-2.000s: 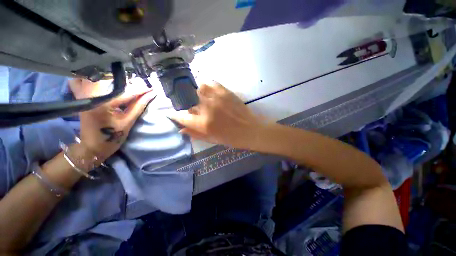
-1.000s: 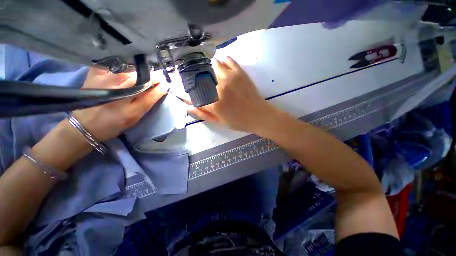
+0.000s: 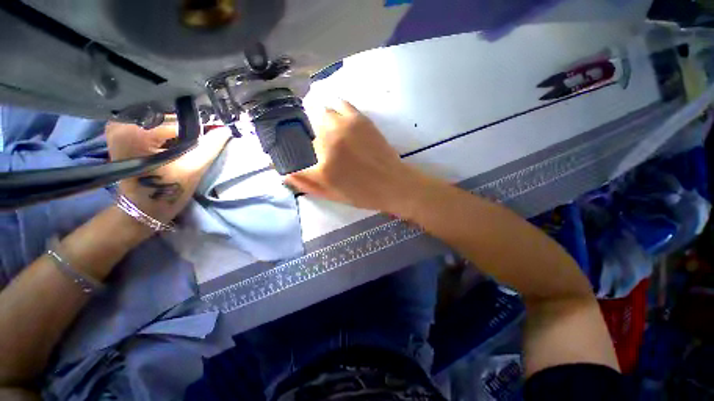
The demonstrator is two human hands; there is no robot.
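Observation:
The light blue garment piece [image 3: 254, 215] lies on the white machine bed [image 3: 462, 86], under and in front of the machine head [image 3: 329, 23]. My left hand [image 3: 160, 168] presses on the cloth left of the needle area, its fingertips close to the foot and partly behind the black curved bar [image 3: 94, 172]. My right hand [image 3: 344, 160] is just right of the dark ribbed attachment [image 3: 288, 141], which hides some fingertips. Its lower fingers are at the cloth's right edge. Whether they pinch the cloth is hidden. The needle is not clear in the glare.
Red thread snips [image 3: 583, 79] lie on the bed at right. A ruler strip [image 3: 344, 251] runs along the front edge. More blue cloth [image 3: 133, 305] hangs over the edge at left. Purple cloth [image 3: 462, 16] drapes over the machine arm. A red basket [image 3: 626, 325] stands below right.
The cloth in front of the foot has shifted and its flap no longer hangs over the ruler as before. My left hand has turned slightly near the foot. The right hand stays beside the attachment.

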